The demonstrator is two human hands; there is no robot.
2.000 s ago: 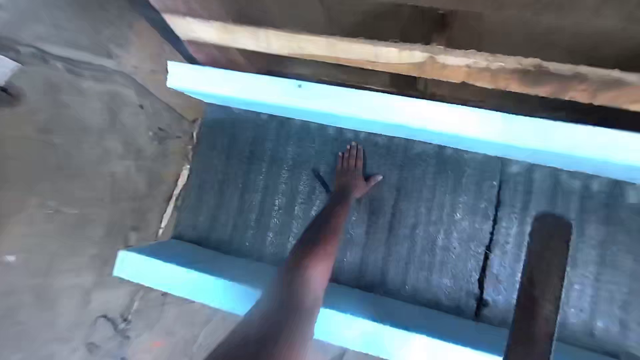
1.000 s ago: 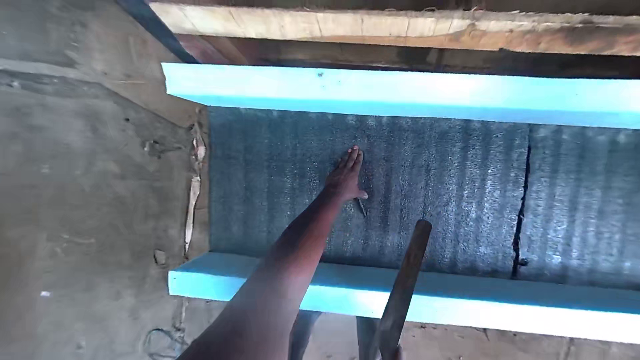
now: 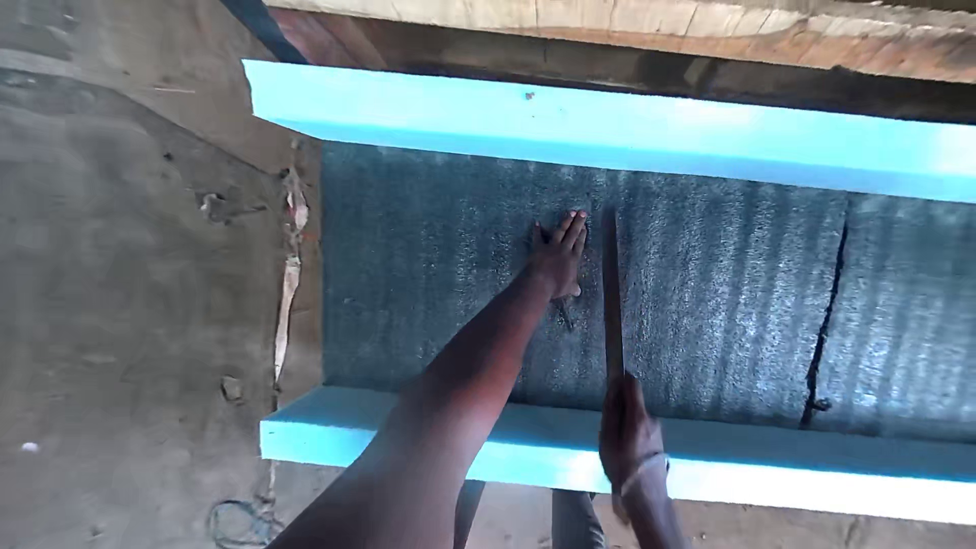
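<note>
A dark grey ribbed sheet (image 3: 709, 290) lies between two pale blue rails. My left hand (image 3: 560, 263) presses on it with the fingers spread; a small dark object (image 3: 563, 314), too unclear to name, shows under and beside that palm. My right hand (image 3: 629, 442) is closed around the lower end of a long, narrow, dark blade-like tool (image 3: 612, 297), over the near blue rail (image 3: 762, 465). The tool points away from me across the sheet, just right of my left hand. A band circles my right wrist.
Beyond the far blue rail (image 3: 457, 99) runs a rough wooden beam (image 3: 648, 19). A dark, jagged gap (image 3: 825, 328) crosses the sheet on the right. To the left is a worn floor (image 3: 137, 305) with a torn strip (image 3: 286, 320) and a loop of cord (image 3: 236, 522).
The tool stood lower and tilted at the near rail one second ago; it now reaches farther over the sheet, near my left hand. My right hand has come fully into view.
</note>
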